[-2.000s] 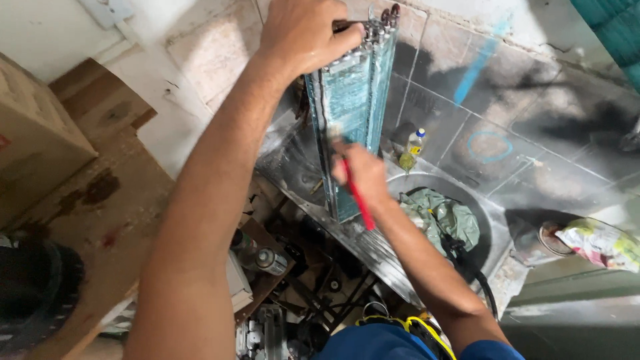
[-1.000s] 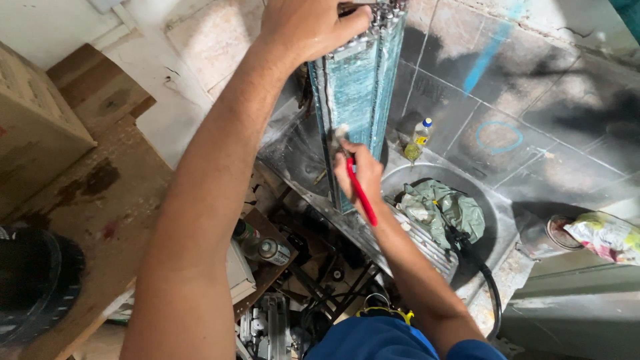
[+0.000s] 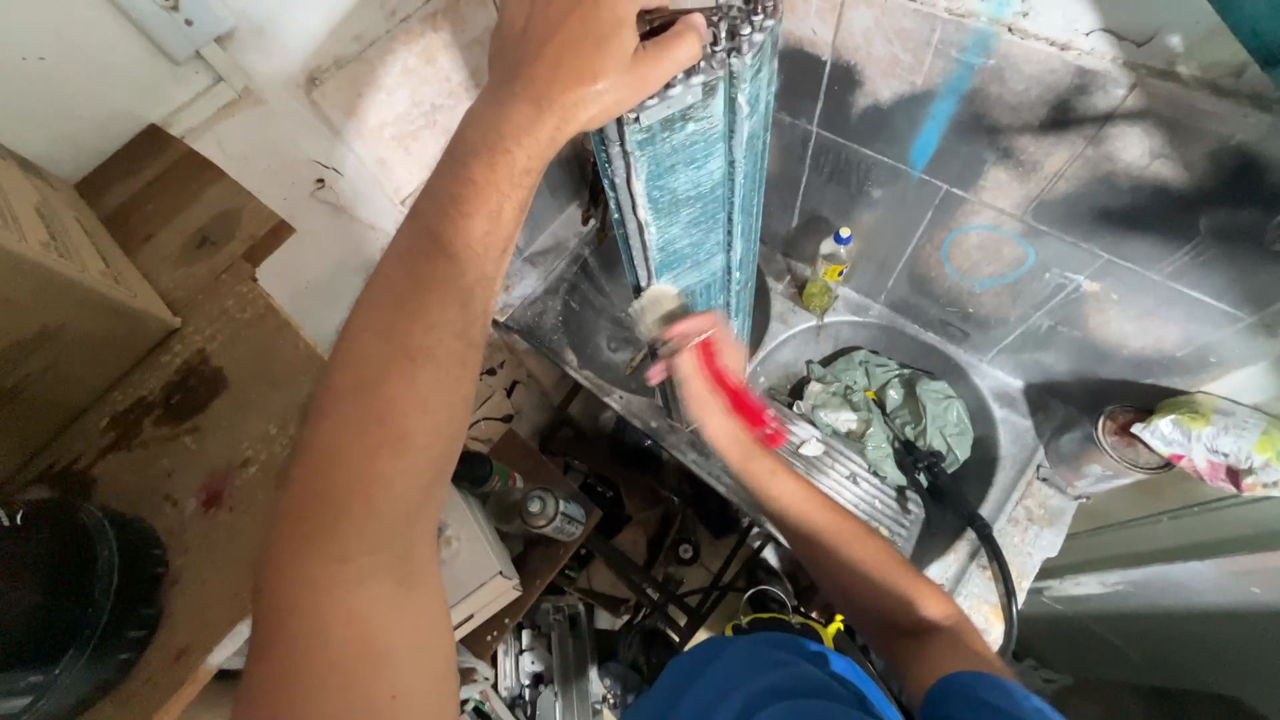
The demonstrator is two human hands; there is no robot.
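A tall finned heat-exchanger coil [image 3: 690, 200], bluish and wet, stands upright over the left basin of a metal double sink [image 3: 990, 400]. At its top end, my left hand [image 3: 590, 60] grips the tube ends. My right hand [image 3: 700, 360], blurred, holds a paintbrush with a red handle [image 3: 740, 395]; the pale bristles are at the lower left edge of the coil. In the right basin lies a crumpled grey-green plastic or cloth sheet [image 3: 890, 400] beside a black hose [image 3: 985, 530]. A small bottle with a blue cap [image 3: 830, 262] stands on the sink's back rim.
Cardboard boxes [image 3: 60, 300] and a black bucket [image 3: 75, 600] are at the left. Beneath the sink are a spray can [image 3: 552, 512], a white box [image 3: 475, 565] and metal parts. A can [image 3: 1110, 450] and a printed plastic bag [image 3: 1215, 440] sit at the right. Tiled wall [image 3: 1000, 190] rises behind.
The brush in my right hand has moved down the coil, to its lower left edge. My left hand keeps its hold at the top.
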